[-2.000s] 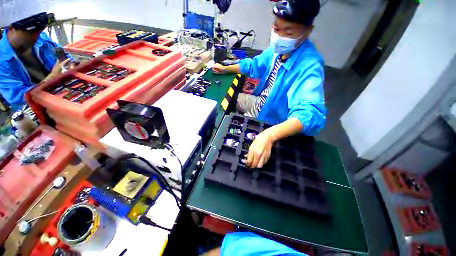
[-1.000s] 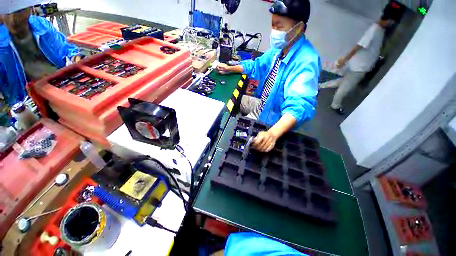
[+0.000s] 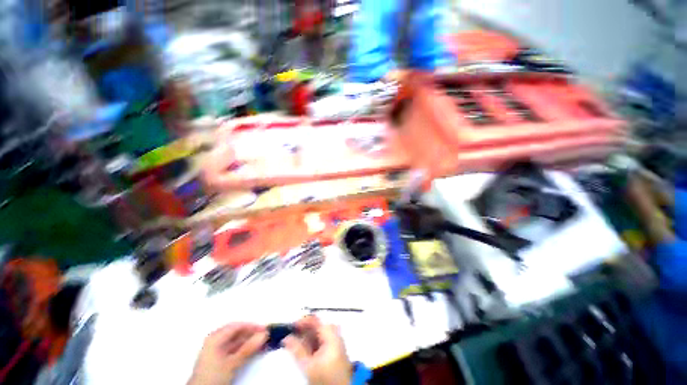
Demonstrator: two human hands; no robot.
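Observation:
The frame is strongly blurred. My left hand (image 3: 227, 352) and my right hand (image 3: 320, 350) are low in the picture, over the white mat (image 3: 169, 331). Their fingers meet around a small dark piece (image 3: 279, 335), held between them; its details cannot be made out. A thin dark tool, perhaps tweezers (image 3: 336, 310), lies on the mat just beyond my right hand. Several small roundish silver-dark pieces (image 3: 265, 269) lie in a row before the red parts tray (image 3: 264, 235).
Behind stand a round tub (image 3: 362, 244), a blue box with a yellowish panel (image 3: 419, 259), a black fan (image 3: 521, 204) on a white box and pink-red foam trays (image 3: 527, 135). A black pocket tray (image 3: 557, 344) is at lower right. An orange object (image 3: 30, 289) is at left. Blue-sleeved people are beyond.
The view has swung left from the black pocket tray to the white mat. Both my hands and the small dark piece have come into view; before, only a blue sleeve showed at the bottom.

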